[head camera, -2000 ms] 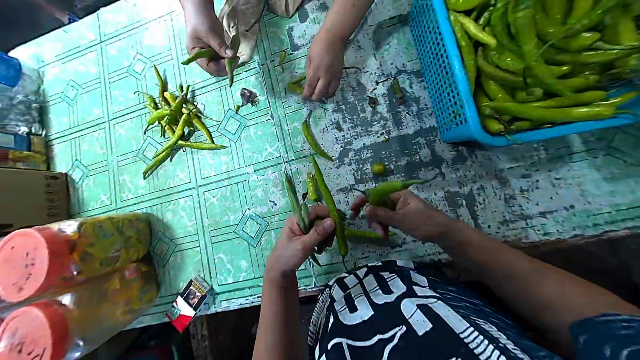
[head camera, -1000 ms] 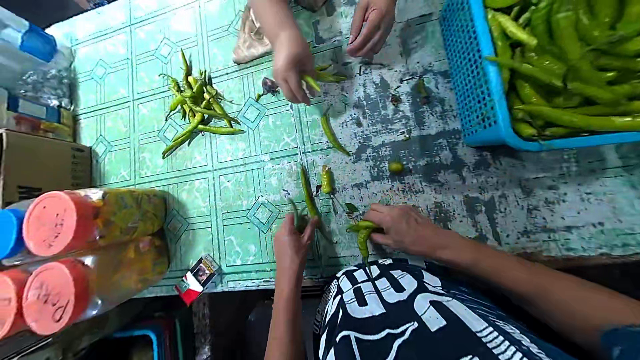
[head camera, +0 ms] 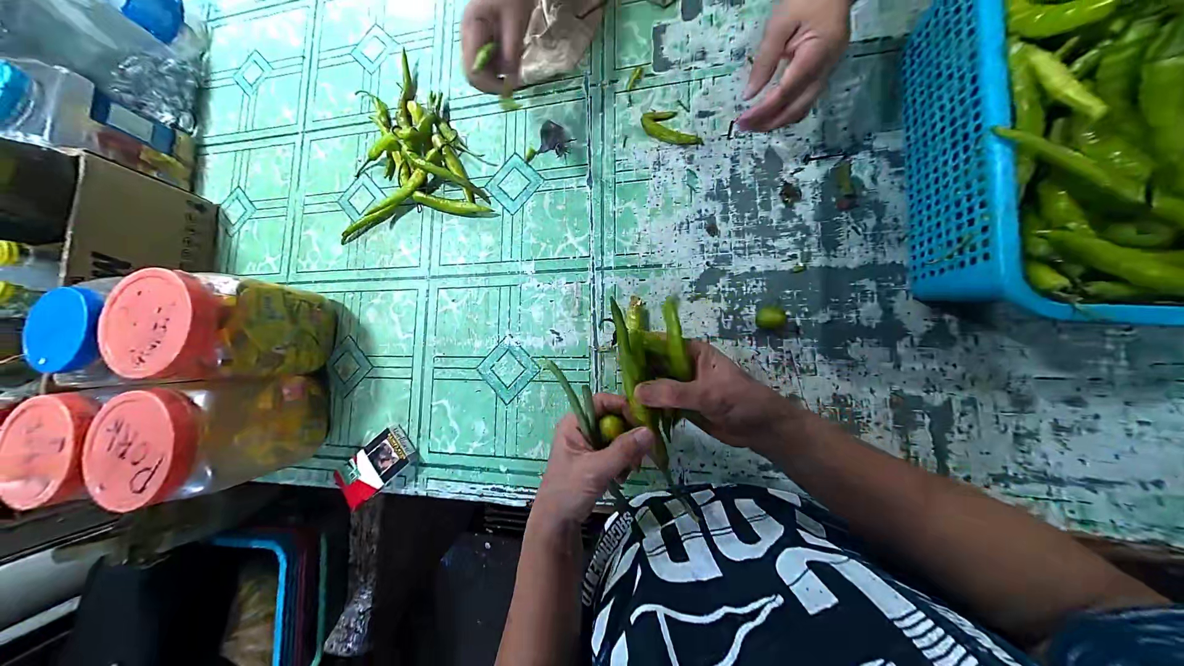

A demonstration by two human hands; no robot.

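Note:
Near the table's front edge my left hand point(head camera: 592, 458) grips a small round green fruit point(head camera: 611, 427) and thin green stalks point(head camera: 586, 407). Touching it on the right, my right hand point(head camera: 717, 393) holds several long green chili peppers point(head camera: 628, 356). Another round green fruit point(head camera: 770, 318) lies just beyond my right hand. A pile of green chilies point(head camera: 416, 157) rests on the green patterned tabletop, further back on the left. A curved green chili point(head camera: 668, 129) lies near the far side. The blue plastic basket point(head camera: 953, 157) at the right is heaped with green chilies.
Across the table a co-worker's hand point(head camera: 495, 46) holds a small green piece by a crumpled brown cloth or bag point(head camera: 560, 42); their other hand point(head camera: 803, 60) is open. Jars with pink lids point(head camera: 157, 324), a cardboard box point(head camera: 139, 217) and a small packet point(head camera: 384, 458) are at the left.
My hands have come together, and the chilies that lay between them one second ago are now in my grasp. The co-worker's hands have moved apart.

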